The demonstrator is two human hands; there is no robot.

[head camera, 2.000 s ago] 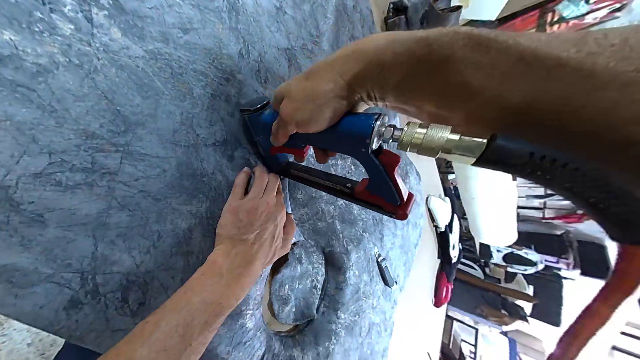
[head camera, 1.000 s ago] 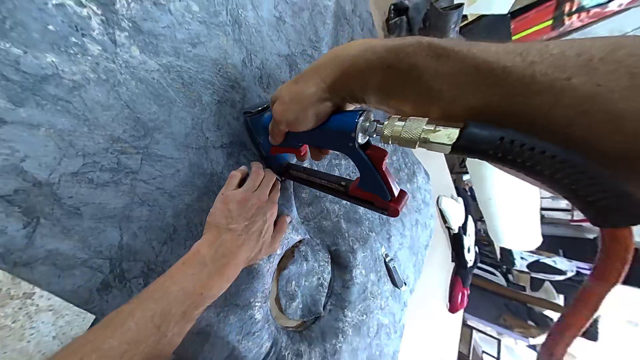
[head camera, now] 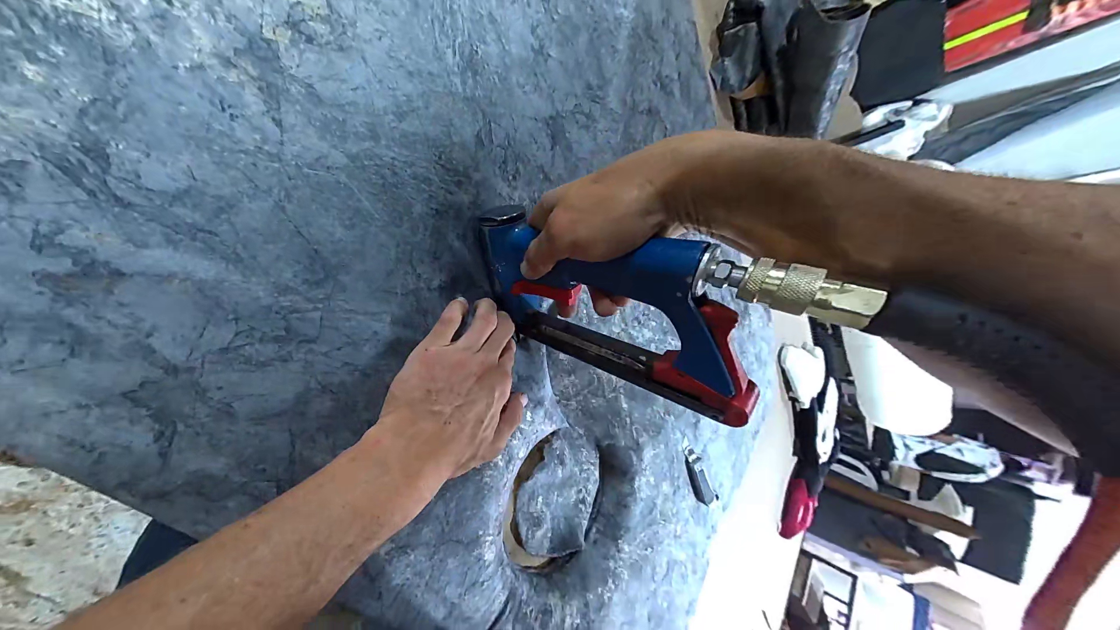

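Note:
My right hand (head camera: 604, 219) is wrapped around the handle of a blue and red pneumatic staple gun (head camera: 647, 280), a finger near its red trigger. The gun's nose meets mottled blue-grey upholstery material (head camera: 289, 219). A brass air coupler (head camera: 801, 289) joins the gun's rear to a hose. My left hand (head camera: 455, 385) lies on the material just below the nose, fingertips beside it and holding no tool. Nearer the lower edge, an oval cutout (head camera: 556, 499) shows a tan rim. What lies under the nose is hidden.
A small dark tool, possibly a utility knife (head camera: 698, 477), lies on the material at right. The orange-red hose (head camera: 1072, 560) hangs at lower right. Black boots (head camera: 814, 66) stand at upper right. A black, white and red shoe or glove-like item (head camera: 805, 437) lies beyond the material's edge.

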